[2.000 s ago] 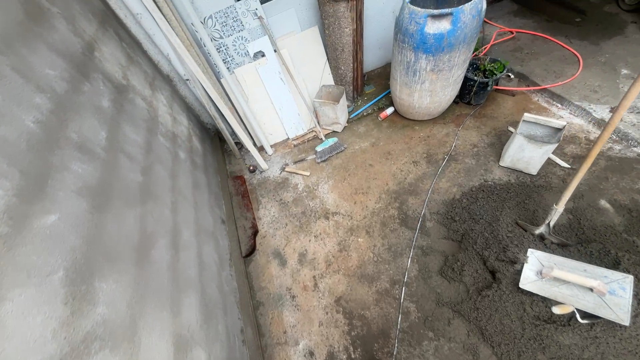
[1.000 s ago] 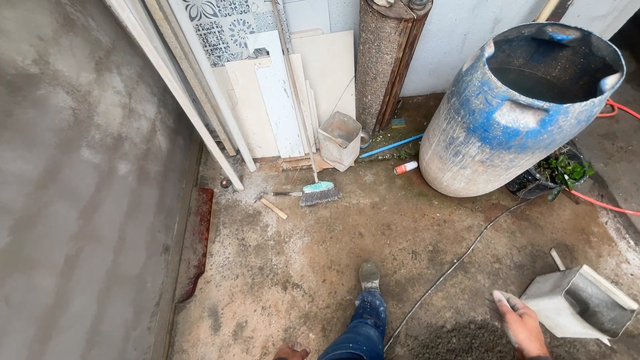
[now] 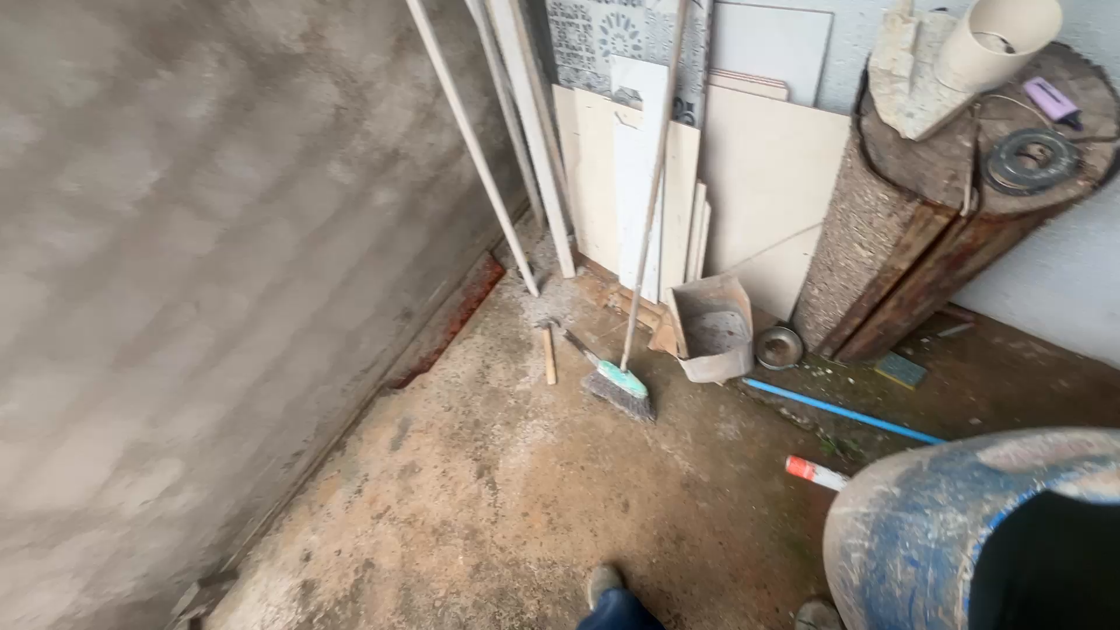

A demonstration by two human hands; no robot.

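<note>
Neither my left hand nor my right hand is visible at this moment. A broom with a green head and grey bristles stands on the floor, its long handle leaning on the panels behind. Left of it lies a hammer with a wooden handle. A dirty open bucket holding grey residue stands right of the broom. The blue plastic barrel fills the lower right, partly covered by a dark shape. A blue pipe and a red-and-white tube lie near it.
A rendered wall runs along the left. White strips, cream panels and patterned tile lean at the back. A log-like stump holds a white pipe piece, a wire coil and a purple marker.
The view has moved closer to the broom and leaning panels. Both hands, partly visible one second ago, are out of view, as is the grey box-shaped container near the right hand.
</note>
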